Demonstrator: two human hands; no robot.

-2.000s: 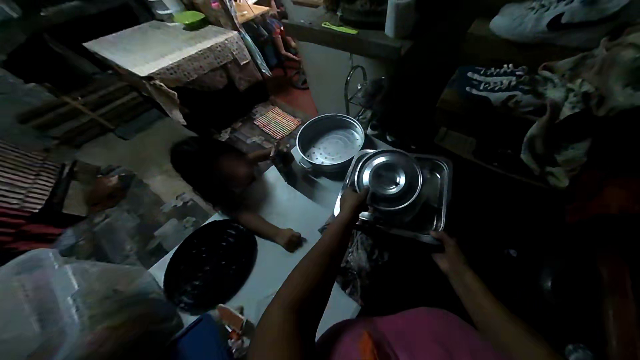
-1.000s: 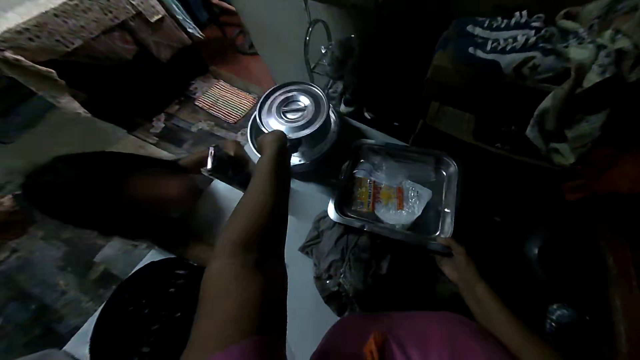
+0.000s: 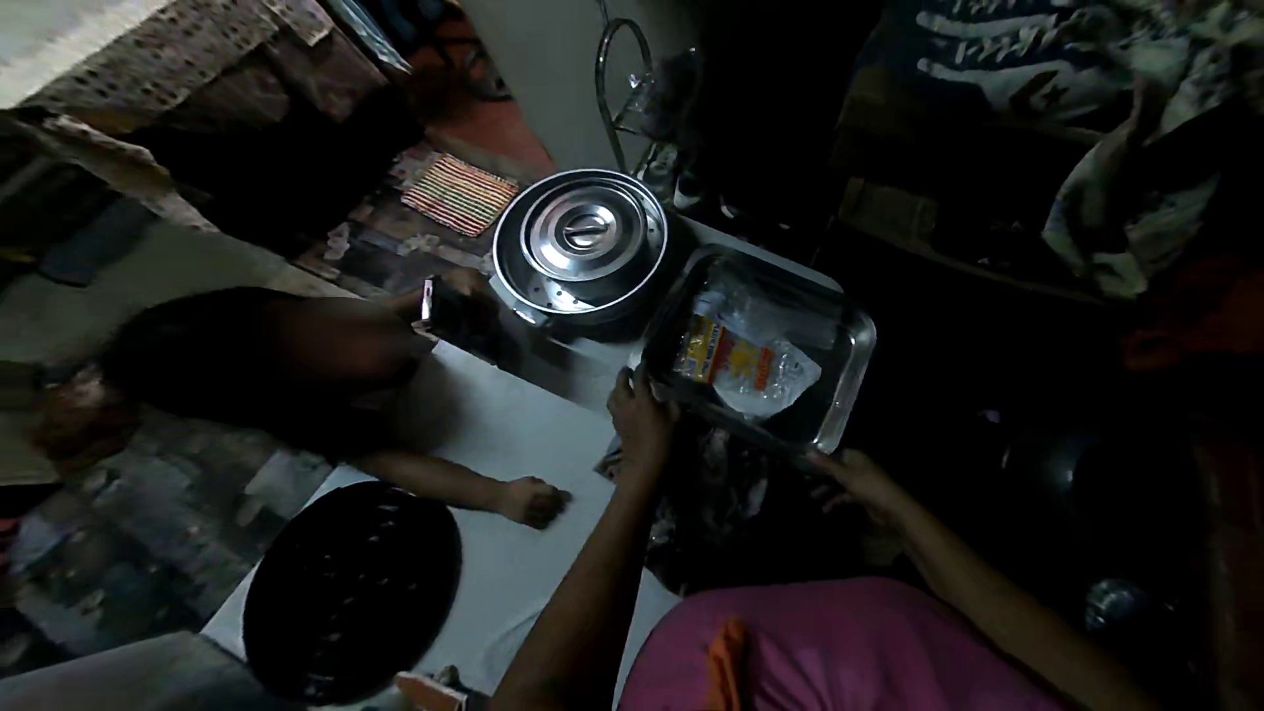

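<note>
My left hand (image 3: 644, 420) grips the near left corner of a rectangular metal tray (image 3: 847, 380). At the tray's near right corner is my right hand (image 3: 857, 482), its fingers on the rim. Clear plastic packaging with yellow and red print (image 3: 736, 360) lies inside the tray. Beyond and to the left, a lidded metal pot (image 3: 586, 232) sits inside a larger round metal pot (image 3: 531, 314). Dark crumpled plastic (image 3: 706, 494) is below the tray.
Another person (image 3: 326, 346) leans at the white table (image 3: 533, 425) from the left, a dark phone-like object (image 3: 456, 311) in one hand. A dark round perforated tray (image 3: 353, 592) lies on the table's near left part. A striped mat (image 3: 459, 194) is on the floor.
The lidded pot has gone from the rectangular tray into the large round pot. My left hand has let go of the lid and come back to the tray. The view has shifted.
</note>
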